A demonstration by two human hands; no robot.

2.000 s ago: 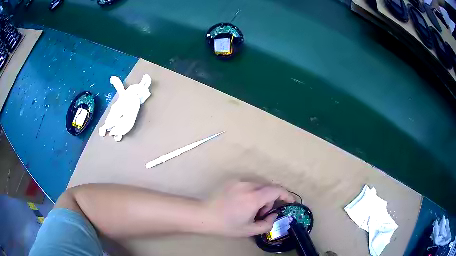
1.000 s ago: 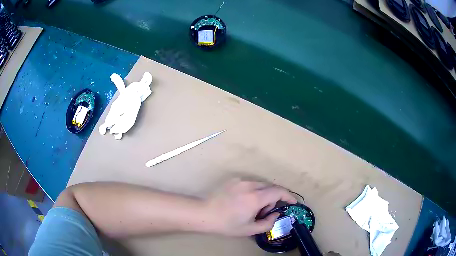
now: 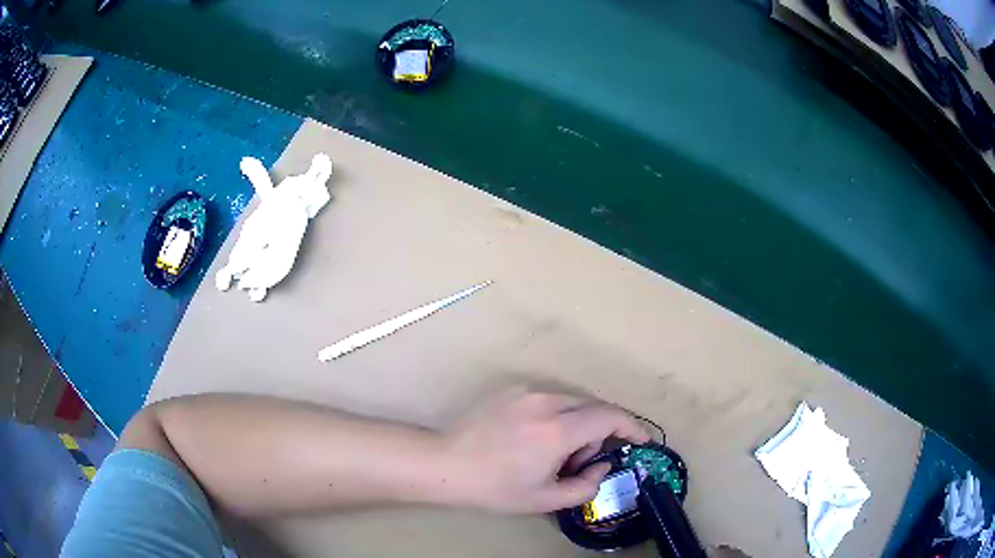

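A round black half-shell (image 3: 595, 535) lies on the tan mat at the lower right, with a green circuit board (image 3: 661, 471) and a white battery (image 3: 614, 497) inside. My left hand (image 3: 546, 452) grips the shell's left and upper rim with thumb and fingers. A thin dark wire arches from the shell's top. A thick black dispenser (image 3: 670, 523) comes from the bottom edge, its tip over the circuit board. Of my right hand only a small blurred bit (image 3: 729, 553) shows at the bottom edge, beside the dispenser; its grip is cut off.
A slim white pointed tool (image 3: 404, 320) and a white limbed cloth or glove (image 3: 275, 231) lie on the mat (image 3: 436, 229). A crumpled white cloth (image 3: 816, 477) is at right. Open shells sit on the blue bench (image 3: 176, 241) and green conveyor (image 3: 416, 55). Black housings stand top right (image 3: 922, 57).
The open shell on the conveyor has moved left and up. The dispenser tip has shifted slightly from the battery's edge onto the circuit board. My left hand holds nearly still.
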